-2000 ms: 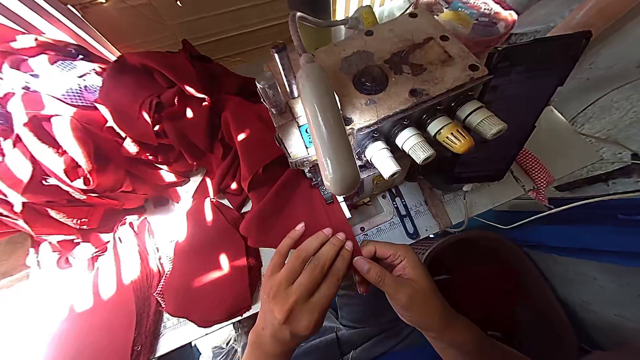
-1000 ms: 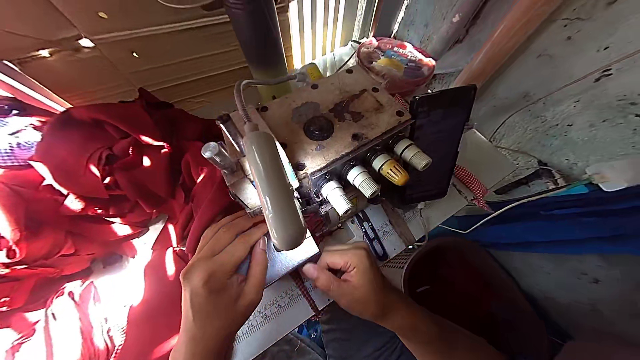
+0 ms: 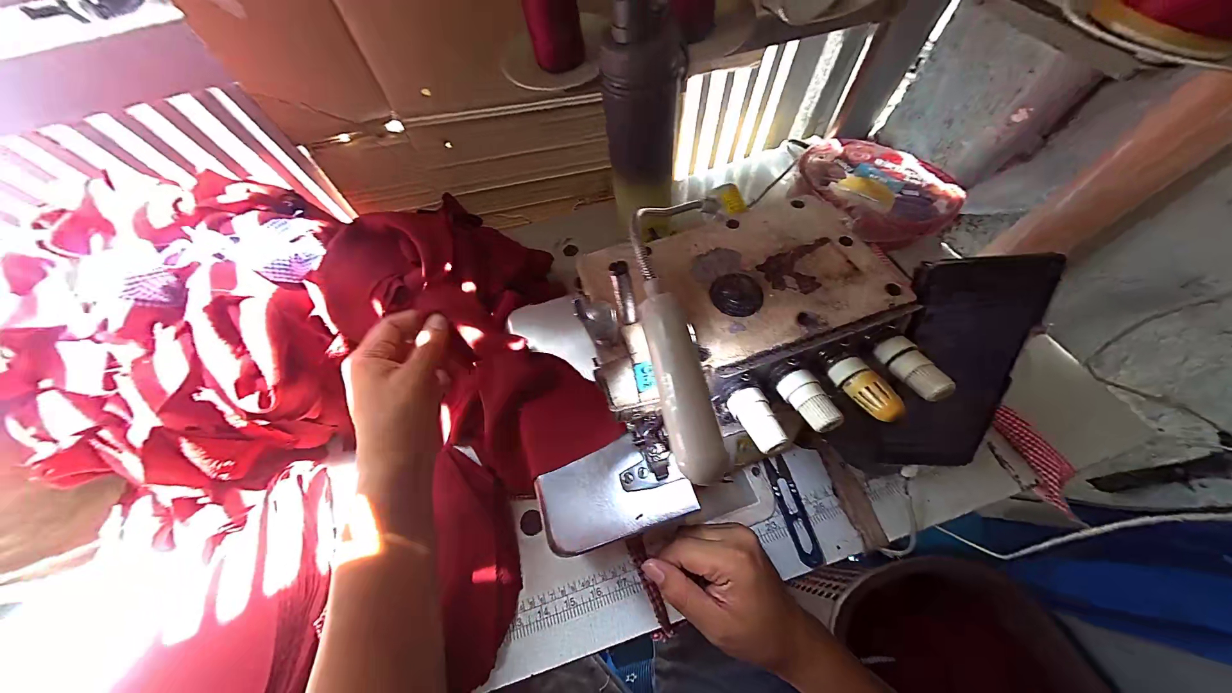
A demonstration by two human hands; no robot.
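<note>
Red fabric (image 3: pixel 539 404) lies over the left of the table and runs up to the needle area of an overlock sewing machine (image 3: pixel 741 289). My left hand (image 3: pixel 399 361) pinches a fold of this fabric between thumb and fingers, left of the machine. Bare metal shows on the machine's cloth plate (image 3: pixel 616 505). Below the plate, my right hand (image 3: pixel 727 587) is curled around the upper part of a thin dark reddish strip (image 3: pixel 653 602) that hangs near the table edge. A lamp with a rounded grey head (image 3: pixel 683 395) stands in front of the needle area and partly hides it.
Thread snips (image 3: pixel 795 510) lie right of the plate, beside a printed ruler (image 3: pixel 568 606). A dark flat panel (image 3: pixel 972 356) leans behind the tension knobs (image 3: pixel 818 399). A plastic-wrapped bundle (image 3: pixel 881 188) sits behind the machine. A dark bin (image 3: pixel 953 626) stands at the lower right.
My left hand has moved from the cloth plate up and left to the red fabric. My right hand remains near the plate's front edge. The view has shifted to show more behind the machine.
</note>
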